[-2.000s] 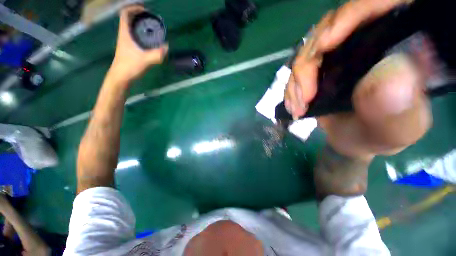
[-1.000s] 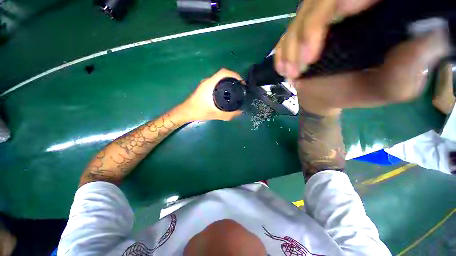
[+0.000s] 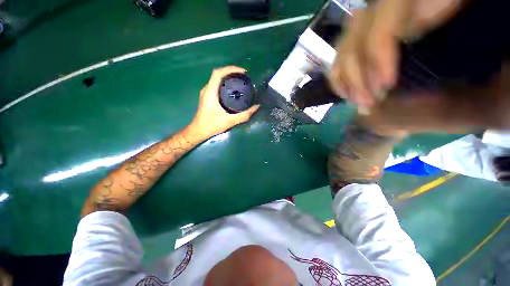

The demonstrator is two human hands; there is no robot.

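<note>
My left hand (image 3: 215, 106) holds a round black housing (image 3: 237, 94) upright on the green bench, its end face up with dark recesses and a small centre mark. My right hand (image 3: 369, 61), large and blurred, is closed around a thick black electric screwdriver (image 3: 447, 50). The screwdriver's dark front end is over the white-silver screw feeder (image 3: 289, 75), right of the housing and apart from it. The bit tip cannot be made out. Tiny silver screws (image 3: 284, 122) lie in a loose pile beside the feeder.
A white line (image 3: 168, 50) crosses the green bench (image 3: 128, 106). Beyond it lie black cylindrical units (image 3: 249, 8). A small dark piece (image 3: 88, 81) lies at left. At right are another person's white sleeve (image 3: 464, 157), a blue item (image 3: 412, 166) and a floor with yellow lines.
My left hand brought the housing from beyond the white line to beside the feeder, then shifted it slightly left and up. The screwdriver has moved right and slightly down, showing more of the feeder.
</note>
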